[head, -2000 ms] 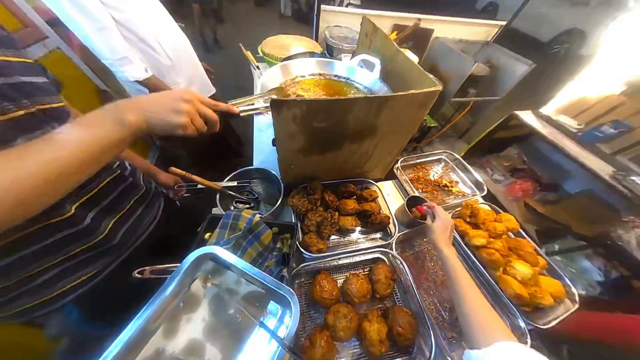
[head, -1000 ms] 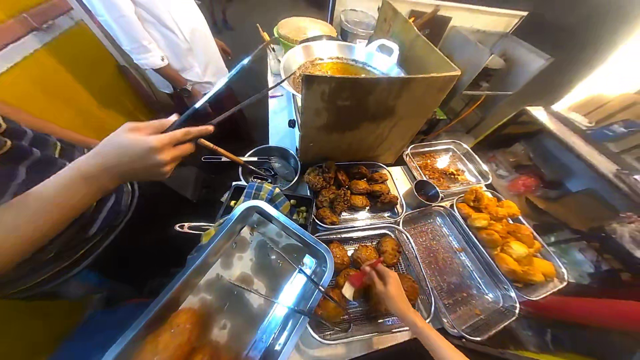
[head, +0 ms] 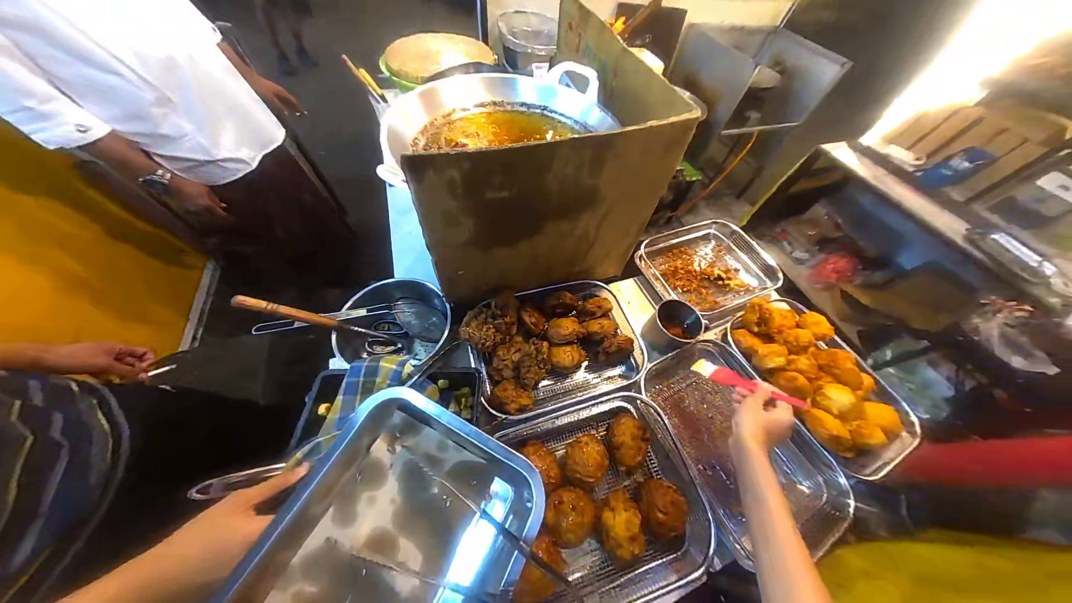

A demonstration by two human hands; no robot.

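Note:
My right hand point(head: 764, 415) grips a basting brush point(head: 729, 379) with a red handle and pale bristles over a reddish, wet-looking metal tray point(head: 687, 402). Left of it, glazed brown chicken pieces point(head: 621, 523) lie on a wire rack in another tray. My left hand point(head: 251, 507) is beside the left rim of a big shiny metal tray point(head: 402, 519), its fingers partly hidden; its hold is unclear. Dark tongs point(head: 523, 544) lie across this tray. A small metal cup point(head: 677, 322) of dark liquid stands by the wet tray's far corner.
Fried pieces fill trays at the centre point(head: 565, 331) and right point(head: 837, 385); a tray of crumbs point(head: 703, 272) is behind. A wok of oil point(head: 502, 126) stands behind a cardboard screen point(head: 553, 209). A pot point(head: 391, 322) holds a strainer. People stand at left, one hand point(head: 109, 360) near the table.
My right hand and the brush have moved right, away from the glazed pieces. My left hand has come down from beside the pot, where it held tongs, to the big tray.

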